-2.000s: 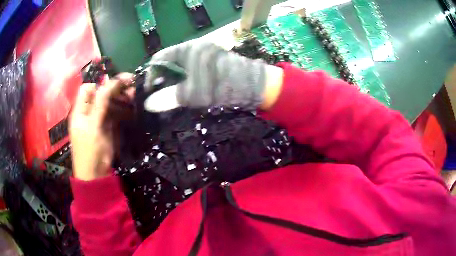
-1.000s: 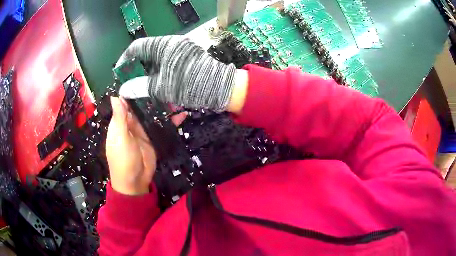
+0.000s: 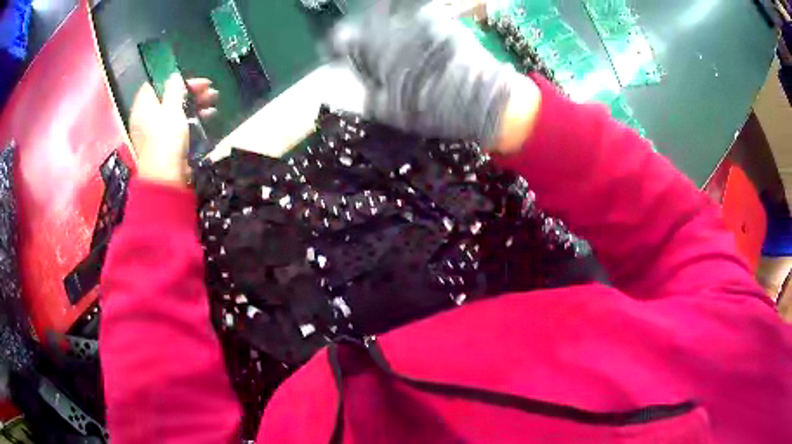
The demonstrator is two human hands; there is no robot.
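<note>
My bare left hand (image 3: 165,126) is at the upper left, over the green belt, with its fingers around the lower end of a part-assembled unit. The unit's green circuit board (image 3: 159,62) sticks up past the fingers. My gloved right hand (image 3: 417,74), blurred, is at the top middle beside the stacked board panels (image 3: 547,39); its fingertips are unclear and I cannot tell whether it holds anything. A wide pile of black shells (image 3: 347,225) speckled with white lies in front of me, below both hands.
Another part-assembled unit (image 3: 234,43) lies on the green belt (image 3: 291,35) right of my left hand. A pale rail (image 3: 273,117) edges the belt. A red surface (image 3: 52,199) with black pieces is at the left. A separate green panel (image 3: 623,43) lies at the upper right.
My left hand has moved up and left to the belt with the unit. My right hand has moved up and right, away from my left hand. More of the shell pile shows.
</note>
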